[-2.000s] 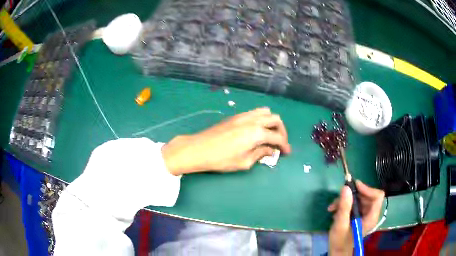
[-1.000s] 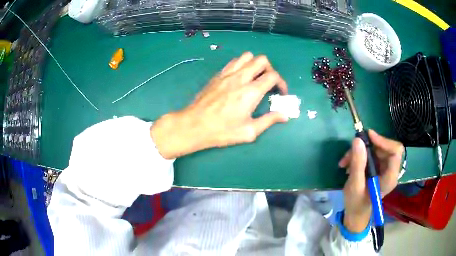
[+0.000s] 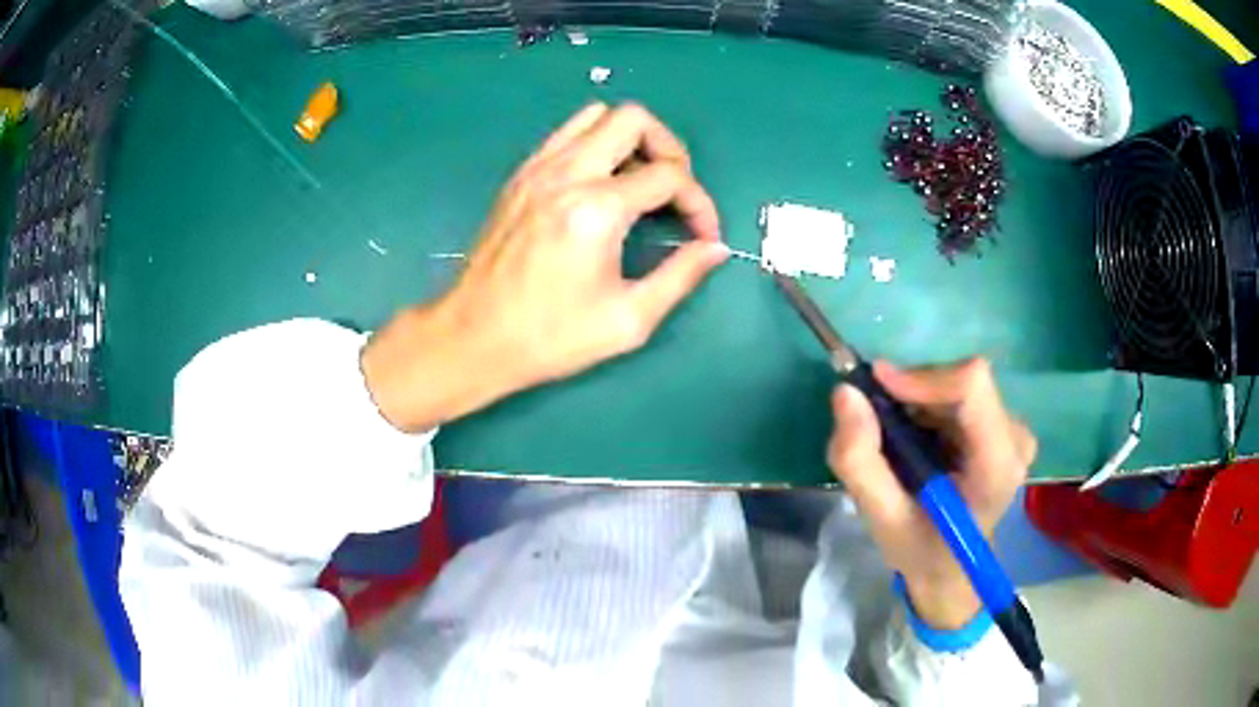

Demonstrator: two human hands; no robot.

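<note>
A white-looking circuit board (image 3: 805,240) lies flat on the green mat. My left hand (image 3: 573,242) pinches a thin pale solder wire (image 3: 743,254) between thumb and fingertip, its end at the board's left edge. The wire also shows behind the hand on its left side. My right hand (image 3: 936,463) holds the blue and black soldering iron (image 3: 953,514) like a pen, its metal tip at the board's lower left corner, close to the wire end. Glare hides the board's details. A tiny silver part (image 3: 882,269) lies just right of the board.
Dark red components (image 3: 950,169) lie in a pile beyond the board, beside a white bowl (image 3: 1060,78) of small silver parts. A black fan (image 3: 1167,253) stands at right. Stacked blister trays (image 3: 621,17) line the back; another tray (image 3: 55,263) is far left. An orange lump (image 3: 318,112) lies back left.
My left hand has let go of the board and now holds the solder wire. The iron has moved left from the red pile to the board's corner. The view has shifted.
</note>
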